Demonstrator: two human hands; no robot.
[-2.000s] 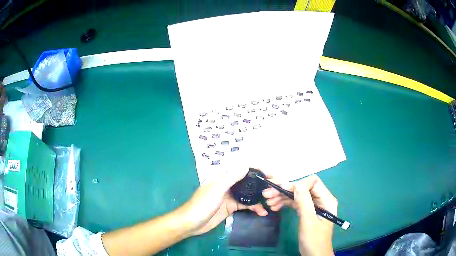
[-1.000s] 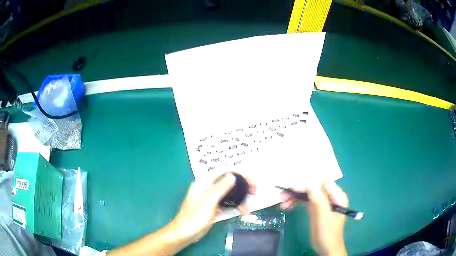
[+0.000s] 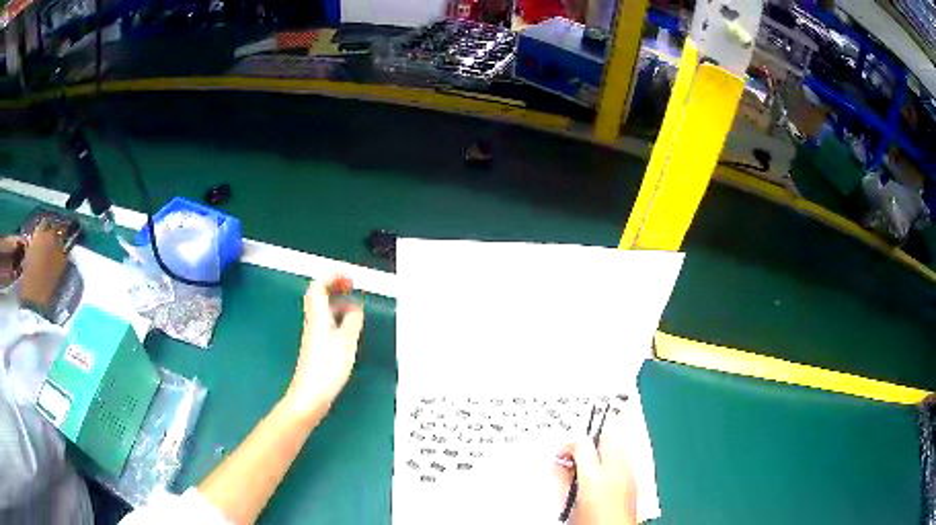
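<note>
My left hand (image 3: 330, 344) is stretched forward over the bench left of the white paper sheet (image 3: 523, 318), fingers apart and slightly curled, with no part visible in it. A dark round part (image 3: 383, 243) lies on the belt side of the white edging, just beyond my left hand. My right hand (image 3: 603, 482) is low over the sheet and holds the tweezers (image 3: 597, 422), prongs pointing away at the right end of the rows of small dark pieces (image 3: 482, 415). The hand partly hides the tweezers.
The blue bin (image 3: 195, 241), bag of small parts (image 3: 190, 311) and green box (image 3: 100, 385) stand left. Another person's hand (image 3: 43, 267) is at far left. A yellow post (image 3: 677, 154) rises behind the sheet. More dark parts (image 3: 477, 154) lie on the belt.
The view has tilted up. My left hand has moved forward and left and let go of the black round housing. My right hand has brought the tweezers over the rows of pieces.
</note>
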